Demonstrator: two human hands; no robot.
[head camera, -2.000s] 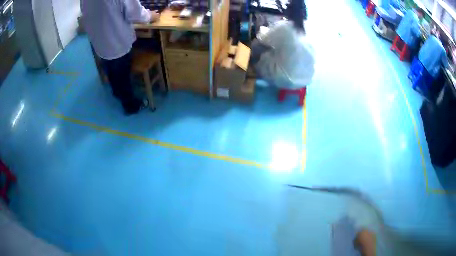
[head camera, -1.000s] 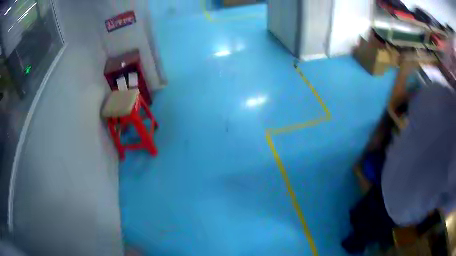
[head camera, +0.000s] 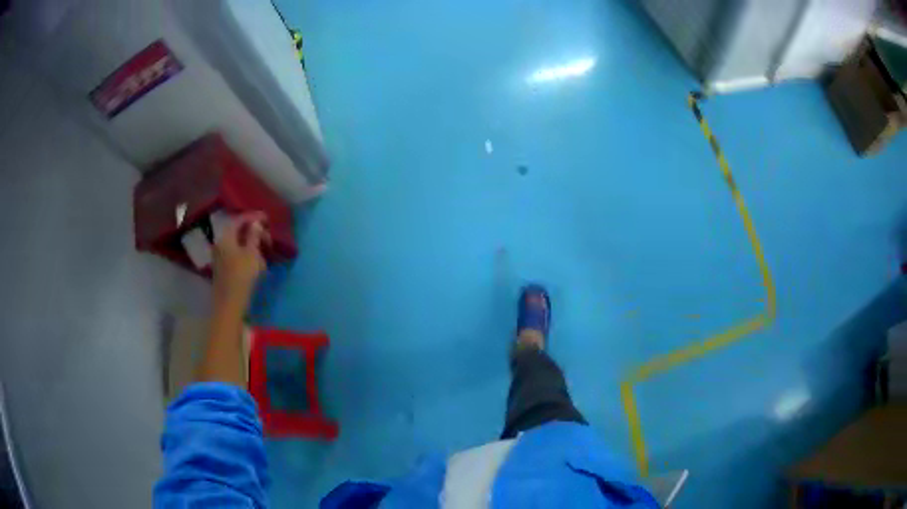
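Note:
A dark red box (head camera: 186, 193) with an open front stands against the wall at the upper left. White paper (head camera: 197, 247) shows in its opening. My left hand (head camera: 242, 245) reaches to the opening, at a white piece that may be paper; whether the fingers grip it is too blurred to tell. My right hand is not in view. A pale, flat edge (head camera: 672, 484) shows at the bottom, right of my blue smock.
A red stool (head camera: 290, 384) stands below the box, partly behind my forearm. A white cabinet (head camera: 756, 45) and a brown carton (head camera: 863, 97) are at the upper right. Yellow floor tape (head camera: 686, 359) runs at right. A wooden surface (head camera: 855, 455) is at the lower right.
The view has moved closer to the red box and tilted down. My left arm has come into view, reaching to the box. The person at the right is out of view.

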